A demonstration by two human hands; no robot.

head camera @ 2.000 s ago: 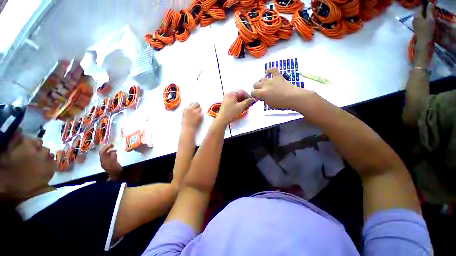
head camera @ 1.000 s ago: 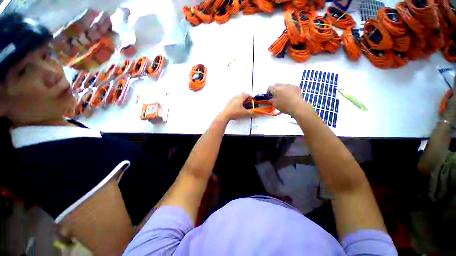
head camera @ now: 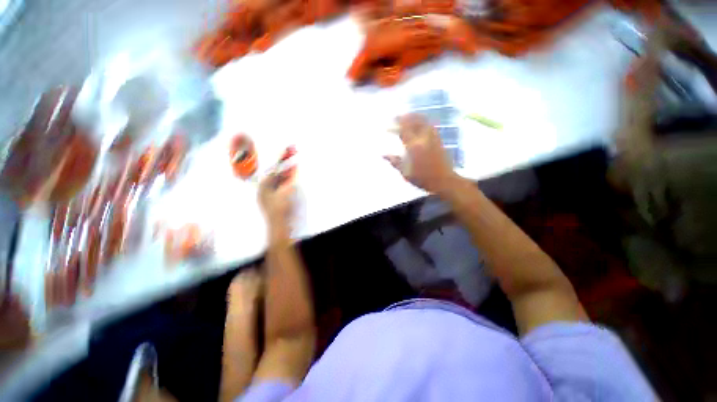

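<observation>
The frame is blurred. My left hand (head camera: 277,192) is left of centre over the table, with its fingers around a small orange coiled cable (head camera: 288,159); the hand hides part of the coil. My right hand (head camera: 424,153) is over the left edge of the label sheet (head camera: 451,135), thumb and fingers apart, with nothing visible in it. The sheet shows as a grey-blue grid, partly covered by the hand. Another orange coil (head camera: 244,156) lies on the table just left of my left hand.
A pale yellow-green strip (head camera: 483,121) lies right of the sheet. A heap of orange coils (head camera: 401,47) is at the far side. Rows of coils (head camera: 118,212) and a blurred orange-white piece (head camera: 185,242) are at left. A neighbour's forearm (head camera: 240,330) is beside my left arm; another person is at right.
The view has turned and blurred. My hands, together at one coil before, are now apart: the left has moved left with the coil, the right is over the label sheet.
</observation>
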